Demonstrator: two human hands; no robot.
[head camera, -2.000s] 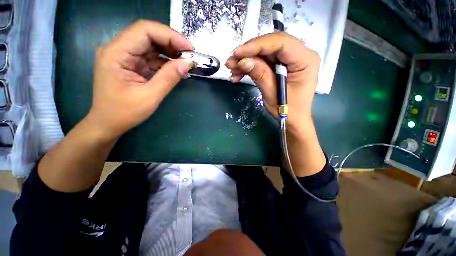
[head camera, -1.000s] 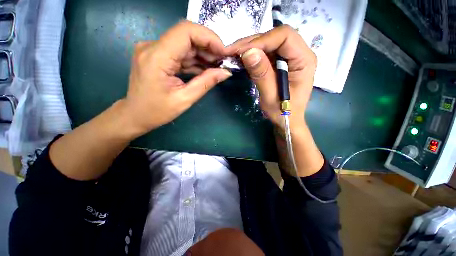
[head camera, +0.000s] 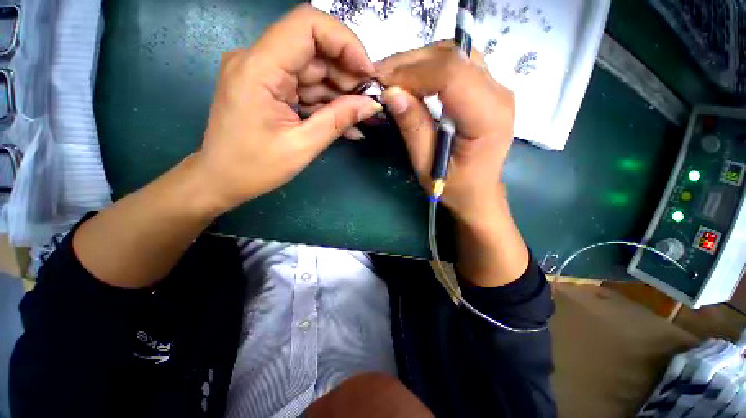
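Note:
A small shiny metal frame (head camera: 372, 88), mostly hidden by fingers, is pinched between the thumb and fingers of my left hand (head camera: 270, 114). My right hand (head camera: 454, 114) has its thumb and index fingertips against the frame's right side. The black pick-up pen (head camera: 442, 155) with a white stripe lies through my right hand, its brass fitting and blue collar toward my wrist. A clear air tube (head camera: 458, 300) runs from its rear. Whether my right fingertips hold a tiny part cannot be seen.
A white parts tray (head camera: 564, 90) at the far side holds dark small parts left and sparse bits right. Frames sit in a translucent tray (head camera: 49, 122) at left. A controller box (head camera: 695, 204) with green lights stands at right. A wire hook (head camera: 549, 263) is at the near edge.
Since two seconds ago, my hands have come together at the frame, my left hand moving right. Over the last second the frame has turned, and the pen's rear has swung left.

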